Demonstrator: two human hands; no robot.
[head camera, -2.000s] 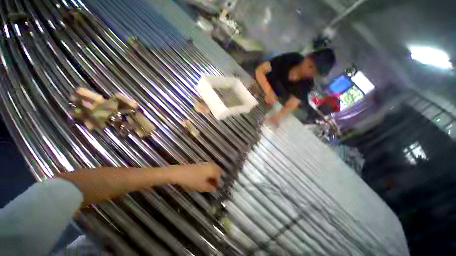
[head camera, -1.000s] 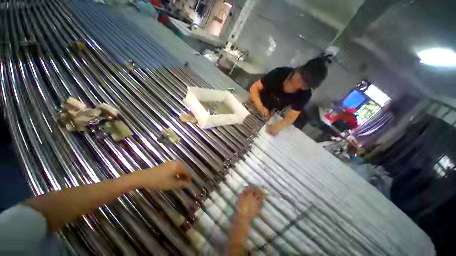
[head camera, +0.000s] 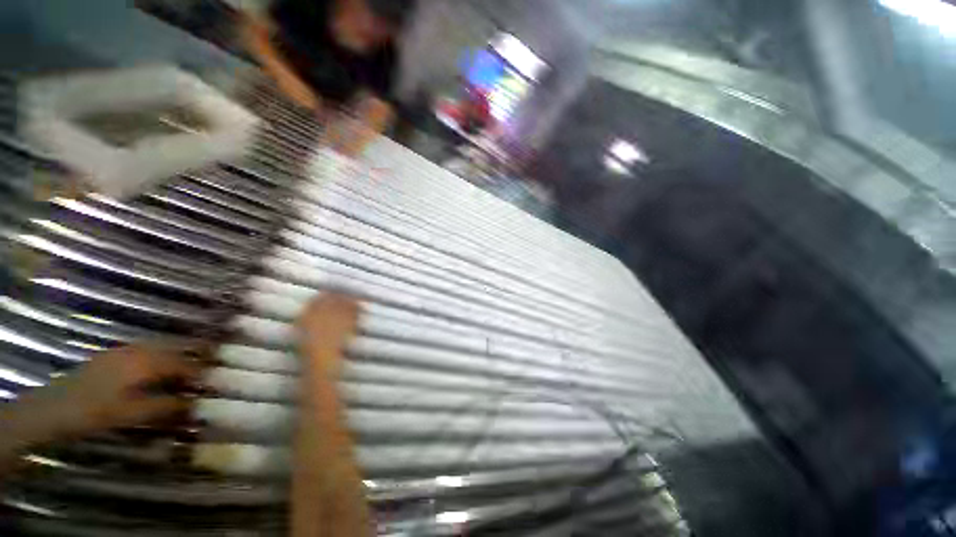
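Note:
The white fabric panel lies ridged over the shiny metal tubes. My left hand is over the bare tubes at the panel's left edge, fingers bent towards it; blur hides whether it holds anything. My right hand is on or just above the ridged panel, a little in from that edge; its fingers are blurred. Small dark pieces, likely clips, line the cloth edge. A pale piece lies at the edge near my left hand.
A white plastic bin sits on the tubes at the upper left. Across the tubes, a person in a black top has a hand at the panel's far corner. Dark floor lies beyond the panel on the right.
The view has swung right, so the bin and person stand further left. My right hand has come into view since the oldest frame. Both hands remain near the cloth edge.

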